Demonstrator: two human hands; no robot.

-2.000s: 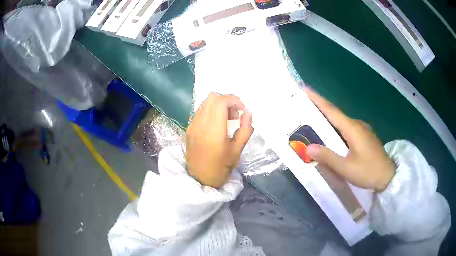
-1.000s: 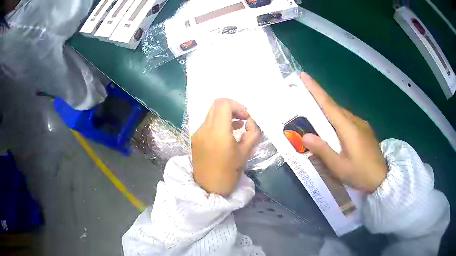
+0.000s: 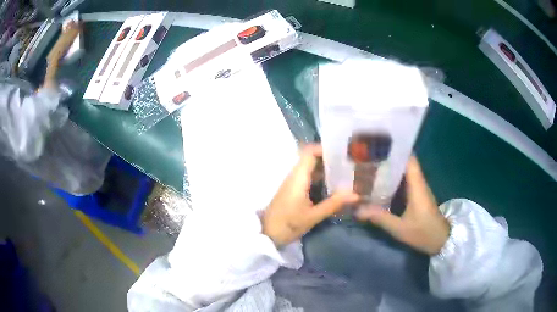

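A white smartwatch retail box [image 3: 369, 125] stands tilted up in front of me, its far end raised and a blurred orange-faced watch on its front. Loose clear film shows beside its upper end. My left hand [image 3: 305, 201] holds its lower left side and my right hand [image 3: 412, 213] its lower right side, thumbs on the front. To the left lies the glaring white stack of bags [image 3: 229, 146]. Another printed box [image 3: 214, 60] lies across the stack's far end, with crinkled film around it.
Two boxes [image 3: 125, 58] lie side by side at the upper left. Another person's hand [image 3: 63, 44] is beyond them. A curved pale rail [image 3: 488, 113] crosses the green worktop. One box [image 3: 519, 76] lies at the far right. A blue stool [image 3: 125, 204] stands below the left edge.
The box has been lifted off the right side of the stack and tilted up. My left hand has moved from the bag stack onto the box. The view has shifted, and another person's hand now shows.
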